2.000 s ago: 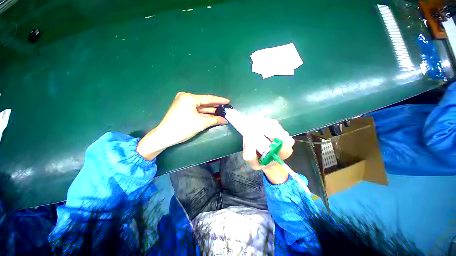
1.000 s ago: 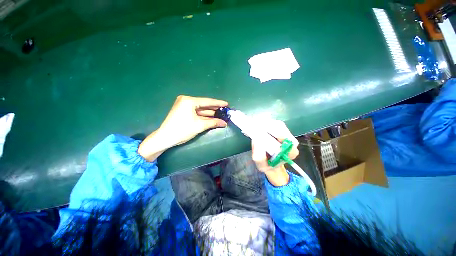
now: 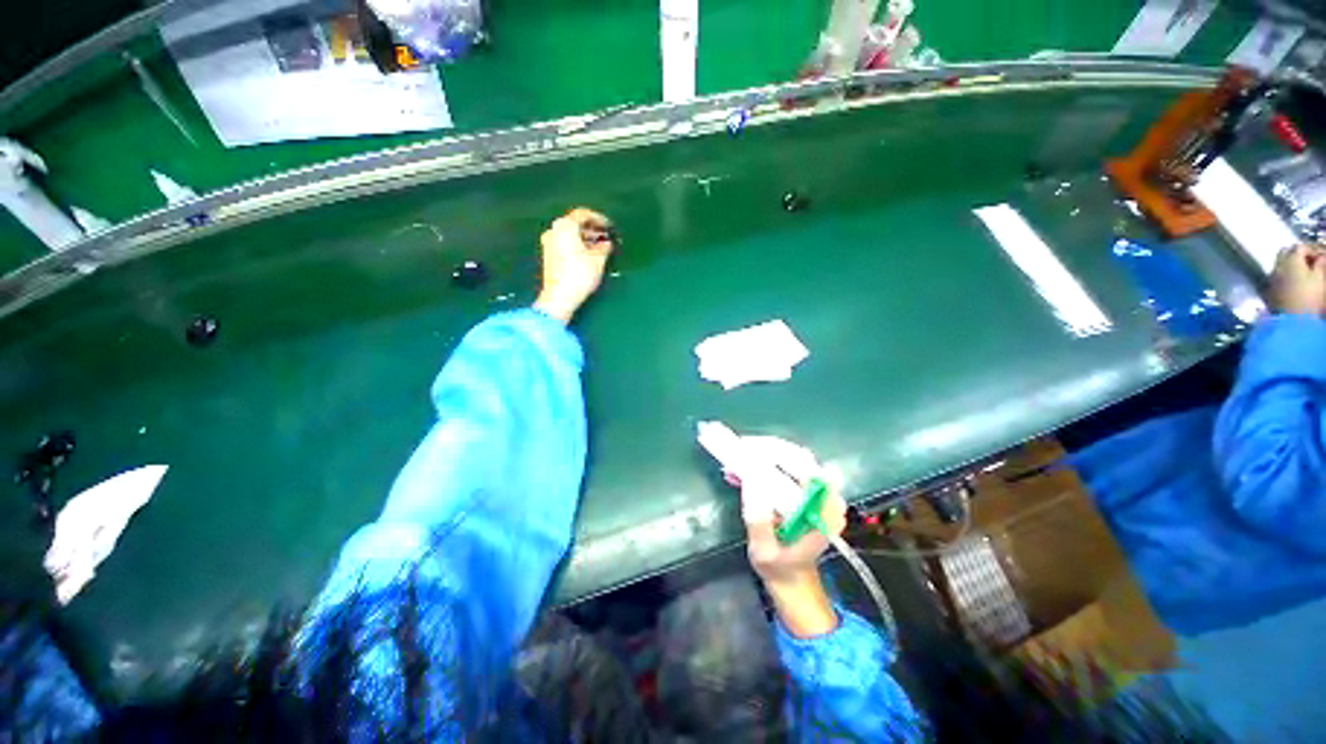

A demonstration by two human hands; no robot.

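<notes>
My left hand (image 3: 573, 262) reaches to the far side of the green belt (image 3: 625, 378), its fingertips on a small black component (image 3: 598, 233). Whether the part is lifted or touches the belt is unclear. My right hand (image 3: 787, 509) is near the belt's front edge and holds a white dispensing syringe (image 3: 718, 443), tip pointing up-left, with a green winged cap (image 3: 804, 512) at its rear and a pale hose (image 3: 867, 577) trailing from it. The syringe is apart from the black part.
Single black parts (image 3: 468, 273) lie on the belt; more are clustered at left beside white paper (image 3: 105, 526). White paper (image 3: 752, 353) lies mid-belt. A white strip (image 3: 1041, 269), orange fixture (image 3: 1171, 167) and another person's hand (image 3: 1299, 279) are right. A cardboard box (image 3: 1083, 574) is below right. A rail (image 3: 509, 143) runs behind.
My left hand has moved from the syringe tip to the far side of the belt with fingers at a black part. The syringe is now apart from it. The view has shifted, showing the rail.
</notes>
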